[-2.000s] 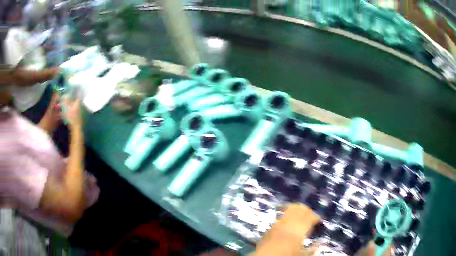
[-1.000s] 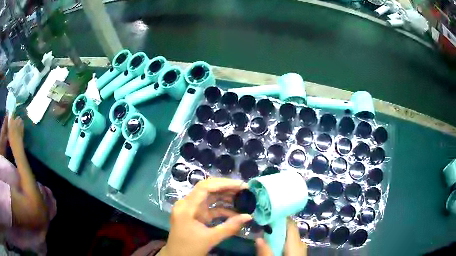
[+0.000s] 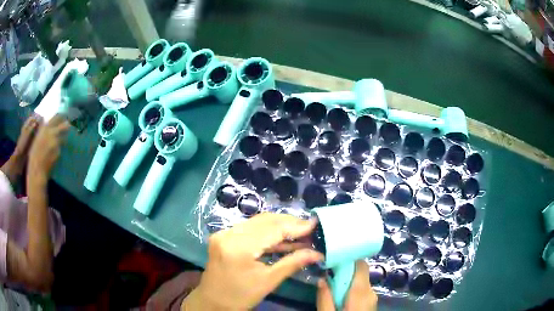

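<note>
My right hand (image 3: 358,290) is shut around the handle of a teal handheld device (image 3: 352,234), with its barrel head facing left. My left hand (image 3: 249,258) holds a round dark cap (image 3: 319,238) by thumb and fingers at the head's open end. The cap is mostly hidden by my fingers and the head's rim, so how far in it sits cannot be told. Both hands are over the near edge of a clear shiny tray (image 3: 209,209) with rows of dark round caps (image 3: 296,163).
Several teal devices with dark centres (image 3: 163,164) lie left of the tray. Two more (image 3: 369,97) lie behind it. A dark green conveyor (image 3: 340,54) runs beyond a pale rail (image 3: 304,76). At left, a neighbour's hands (image 3: 45,143) hold a teal device near white wrapping (image 3: 33,79).
My left hand has brought the dark cap right against the head's open end. The neighbour's hands now hold a teal device, and the group at left has one fewer.
</note>
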